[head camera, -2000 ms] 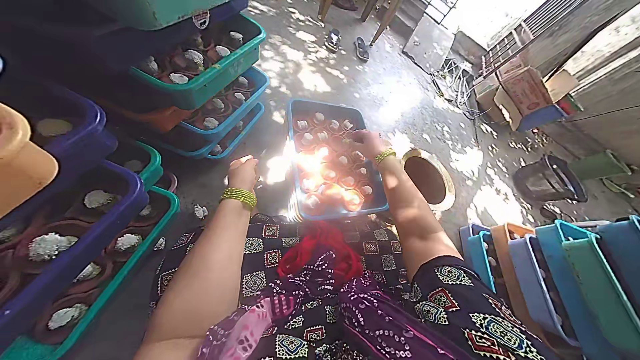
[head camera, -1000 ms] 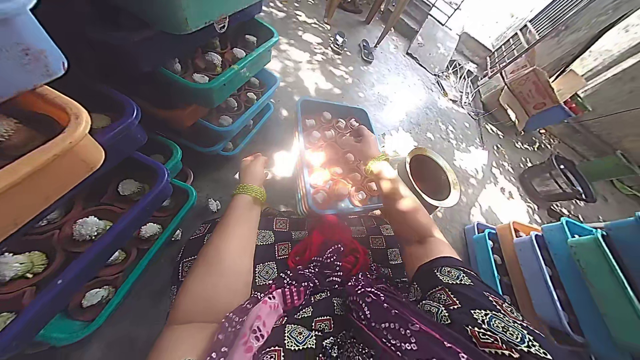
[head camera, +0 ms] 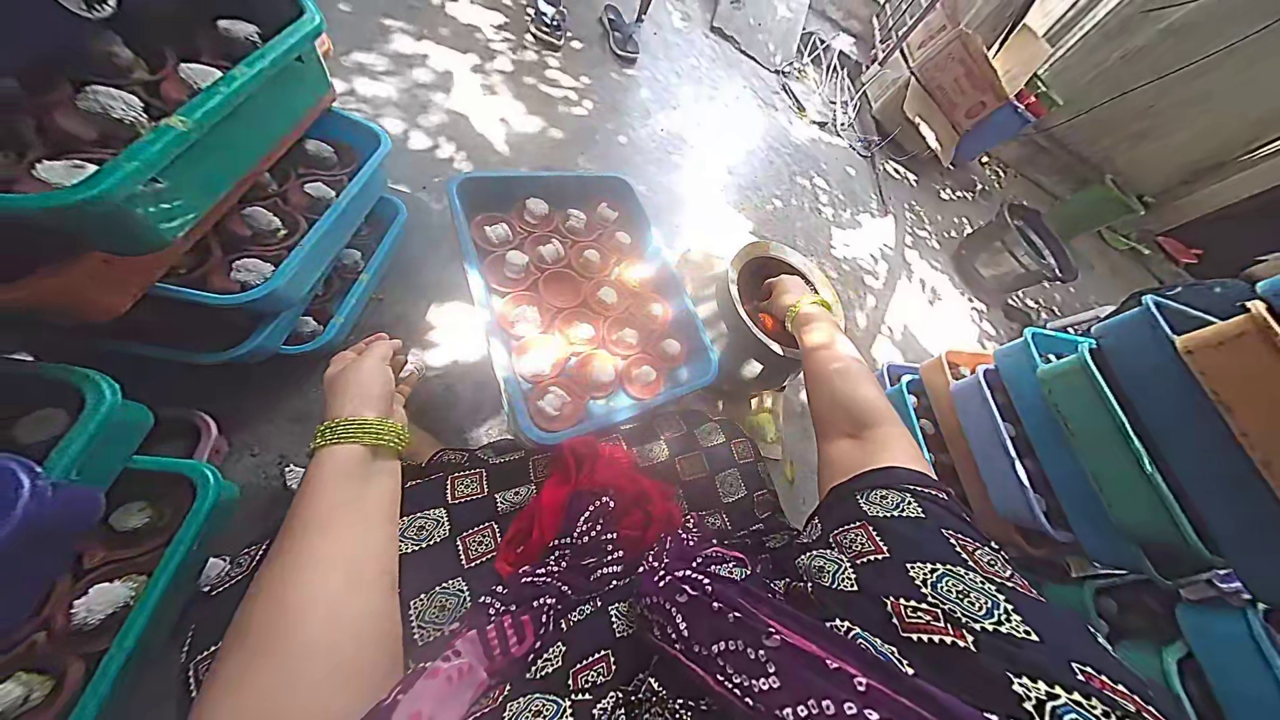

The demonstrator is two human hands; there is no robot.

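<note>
A blue plastic tray (head camera: pixel 700 375) lies on the ground in front of my knees. In it stand several small round clay cups (head camera: pixel 563 288), most with a white lump inside; one near the middle shows no lump. My right hand (head camera: pixel 786 292) reaches into a round metal pot (head camera: pixel 738 268) to the right of the tray, its fingers hidden in the shaded inside. Left of the tray is my left hand (head camera: pixel 366 372), fingers curled, with a small pale piece (head camera: pixel 411 368) at the fingertips that I cannot make out clearly.
Stacked green (head camera: pixel 235 130) and blue crates (head camera: pixel 385 150) with lump-filled clay cups rise at the left. More coloured crates (head camera: pixel 1110 440) stand at the right. Farther off are a dark bucket (head camera: pixel 1015 250), an open cardboard box (head camera: pixel 955 85), tangled wires (head camera: pixel 835 80) and sandals (head camera: pixel 622 32).
My right hand has moved from the tray's right part into the metal pot. My left hand remains left of the tray.
</note>
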